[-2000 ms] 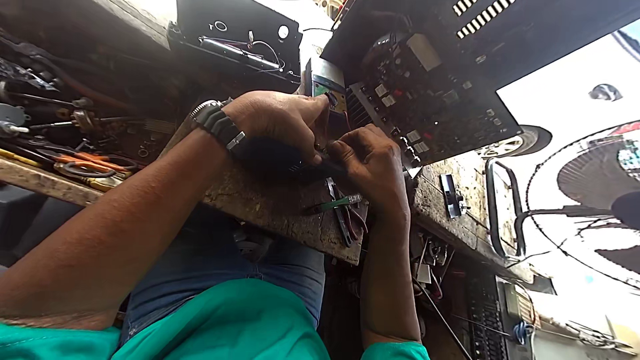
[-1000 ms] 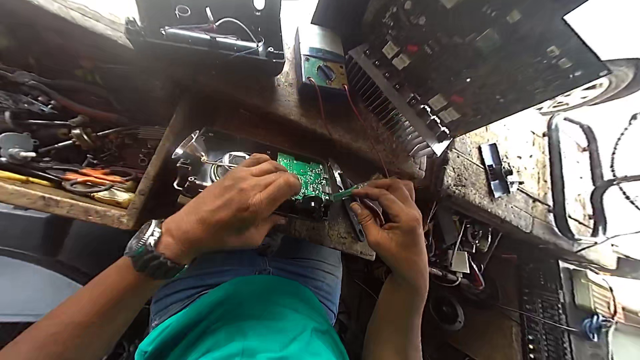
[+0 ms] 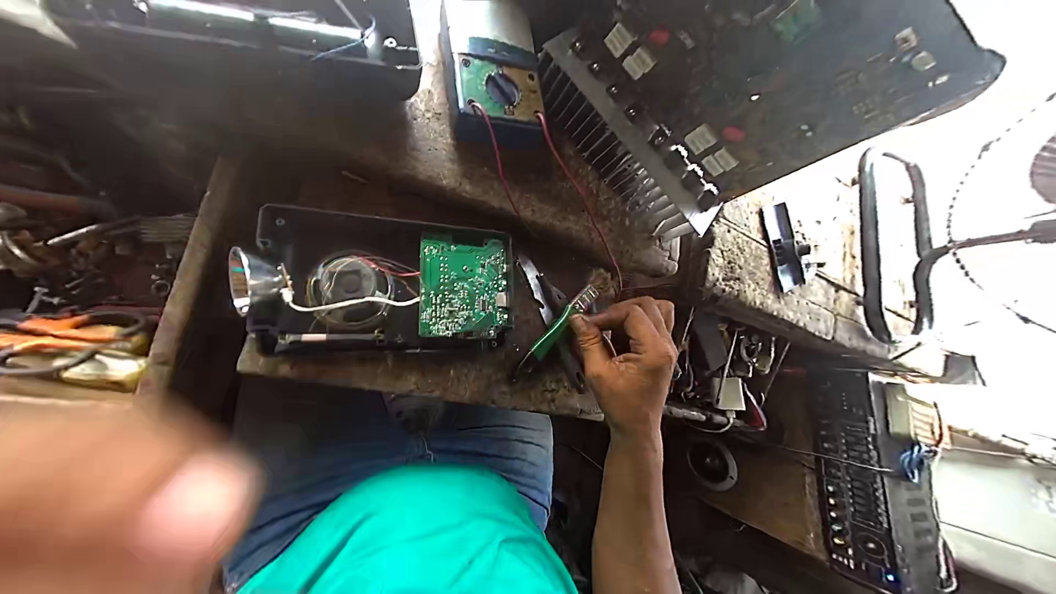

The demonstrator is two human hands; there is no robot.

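My right hand (image 3: 629,351) pinches a small brush with a green handle (image 3: 551,332) between thumb and fingers, its bristles pointing up and away. Just left of it, an opened black plastic housing (image 3: 388,221) lies on the wooden bench, holding a green circuit board (image 3: 464,289), a round speaker (image 3: 348,287) and red and white wires. A shiny lamp reflector (image 3: 254,280) stands at the housing's left end. Beneath the brush lies a dark metal tool, partly hidden. My left hand (image 3: 124,487) is a large blur at the lower left, close to the camera; whether it holds anything is unclear.
Beyond the housing sits a multimeter (image 3: 502,87) with red leads. A large circuit board with a finned heat sink (image 3: 619,132) leans at the upper right. Orange-handled tools (image 3: 74,334) fill a wooden tray at left. A mixer-like panel (image 3: 858,478) is at the lower right.
My left hand has moved off the circuit board toward the lower left and the camera. My right hand still holds the brush. The housing, hidden by my hands two seconds ago, is now in full sight.
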